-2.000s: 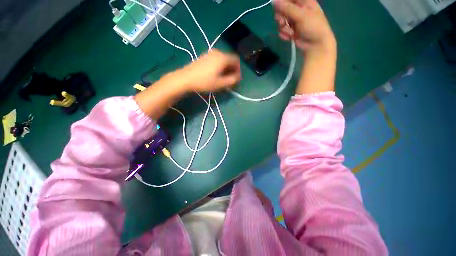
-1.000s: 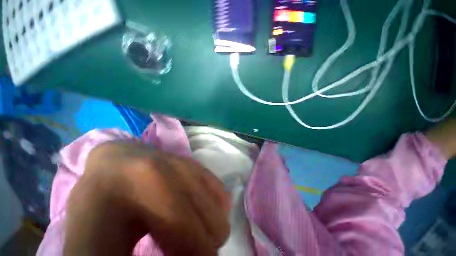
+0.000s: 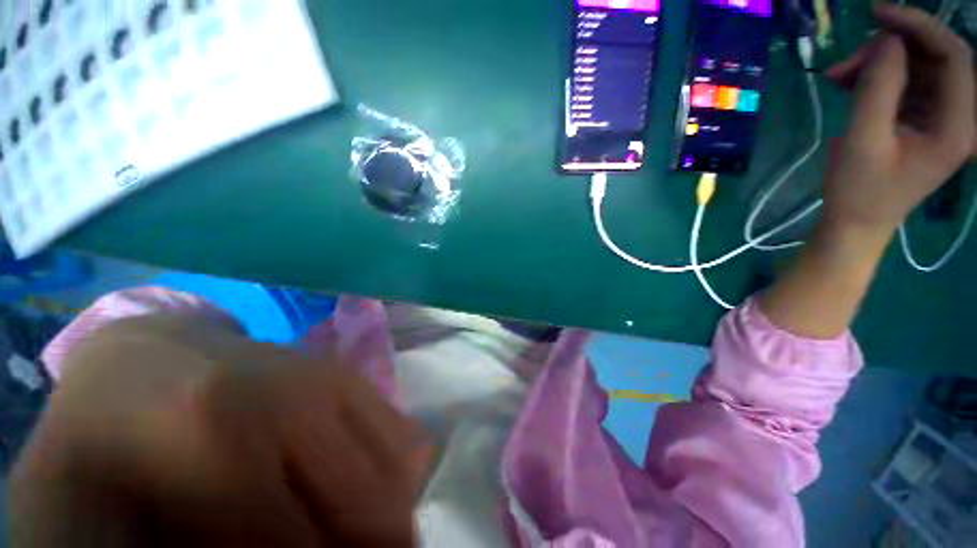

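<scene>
Two smartphones lie side by side on the green bench. The left smartphone [image 3: 609, 91] shows a dark purple list and has a white-plugged cable [image 3: 598, 193]. The right smartphone [image 3: 724, 102] shows a coloured bar and has a yellow-plugged cable [image 3: 705, 193]. My right hand [image 3: 905, 118] is at the upper right, fingers bent, beside a small dark device with a yellow part [image 3: 809, 19]. A thin dark line shows at its fingertips, but a grip is unclear. My left hand [image 3: 225, 439] is large and blurred at the lower left, close to the camera. Its fingers are not readable.
A white tray [image 3: 214, 96] with rows of dark round spots is at the upper left. A dark disc in crinkled clear plastic [image 3: 402, 177] lies between tray and phones. White cables loop under my right forearm. The bench's near edge runs along my body; blue floor [image 3: 632, 375] shows beyond it.
The view has swung toward the tray and phones since the earliest frame. My right hand has come back into view beside the phones. My left hand has moved from over the cables to near the camera.
</scene>
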